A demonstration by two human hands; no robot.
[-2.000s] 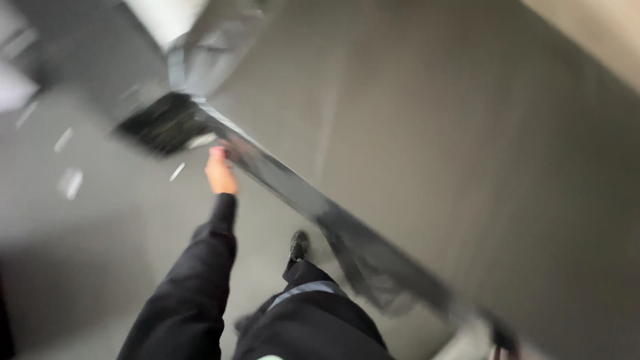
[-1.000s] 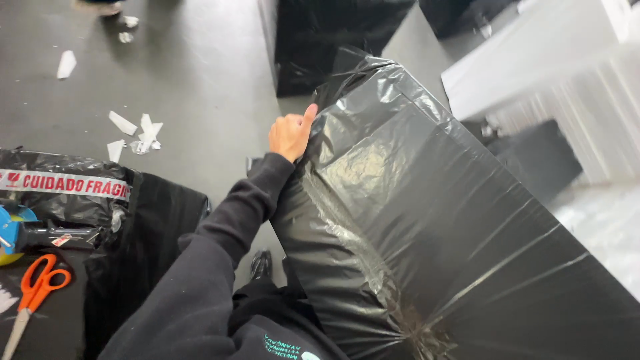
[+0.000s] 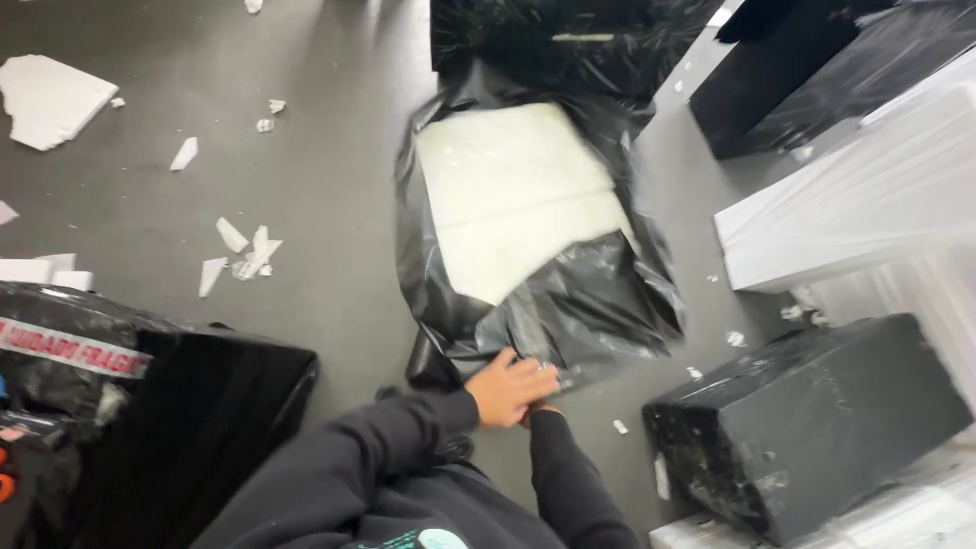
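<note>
A large package wrapped in black plastic film (image 3: 610, 286) stands in front of me, with white foam sheets (image 3: 511, 191) showing through the opening at its top. My left hand (image 3: 509, 387) lies on the film at the near edge, fingers spread toward the right. Beneath and beside it, my right hand (image 3: 540, 412) is mostly hidden, at the same near edge. Clear tape runs over the film just beyond my hands. Whether either hand grips the film cannot be made out.
Black-wrapped boxes stand at the left (image 3: 206, 412), lower right (image 3: 839, 427) and beyond the package (image 3: 564, 46). A white film-wrapped stack (image 3: 846, 191) is at the right. White foam scraps (image 3: 259, 248) litter the grey floor. Orange scissor handles (image 3: 6, 476) show at the left edge.
My left hand was at the top corner of a black-wrapped package; now both my hands are together at the near edge of the opened wrap. The view has shifted greatly.
</note>
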